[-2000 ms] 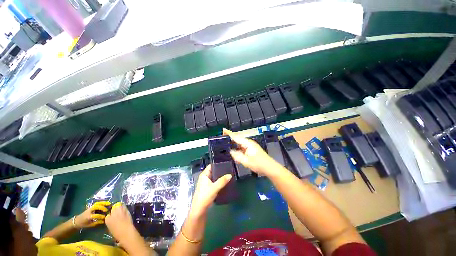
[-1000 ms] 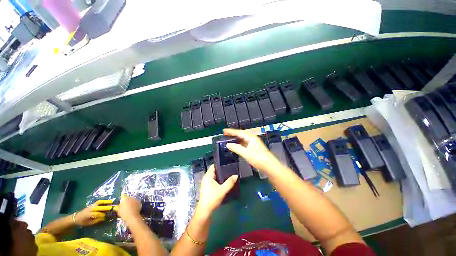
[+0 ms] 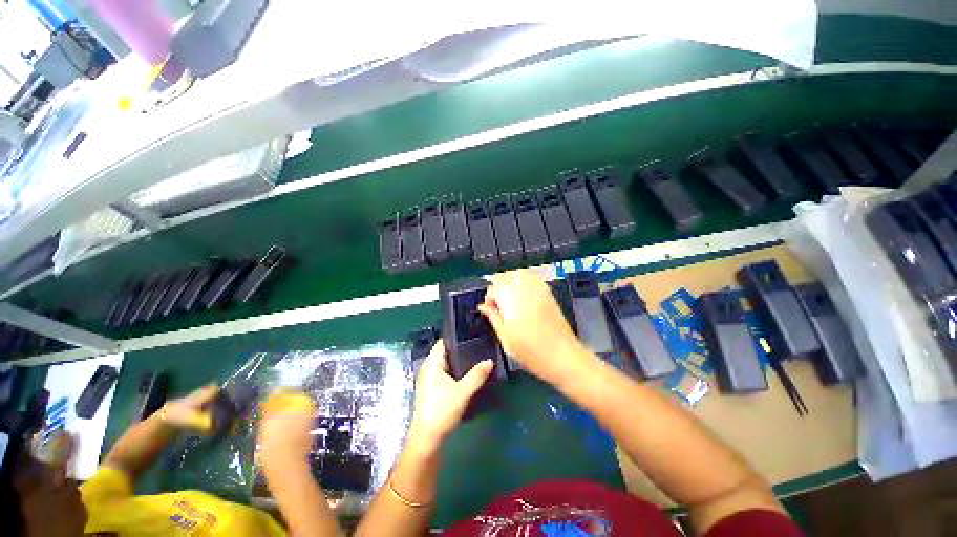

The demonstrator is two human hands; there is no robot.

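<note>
My left hand [image 3: 446, 393] is closed around the lower part of a black device housing [image 3: 469, 338] and holds it upright above the green mat. My right hand [image 3: 522, 320] is at the housing's upper end, its fingertips bunched at the dark window area [image 3: 472, 315]. Whether the right fingers pinch anything is too small to tell. More dark housings [image 3: 640, 334] stand or lie just behind and to the right of my hands.
Tan cardboard [image 3: 672, 441] at right bears housings, blue film pieces [image 3: 682, 325] and dark tweezers [image 3: 789, 386]. A row of units [image 3: 488, 233] stands on the belt beyond a pale rail [image 3: 346, 306]. Left, a neighbour in yellow [image 3: 168, 514] works beside a clear parts tray [image 3: 394, 420].
My right fingers have bunched more tightly at the housing's window end. My left hand still holds the same housing. The neighbour's hands have moved, and a dark item now shows at their left hand.
</note>
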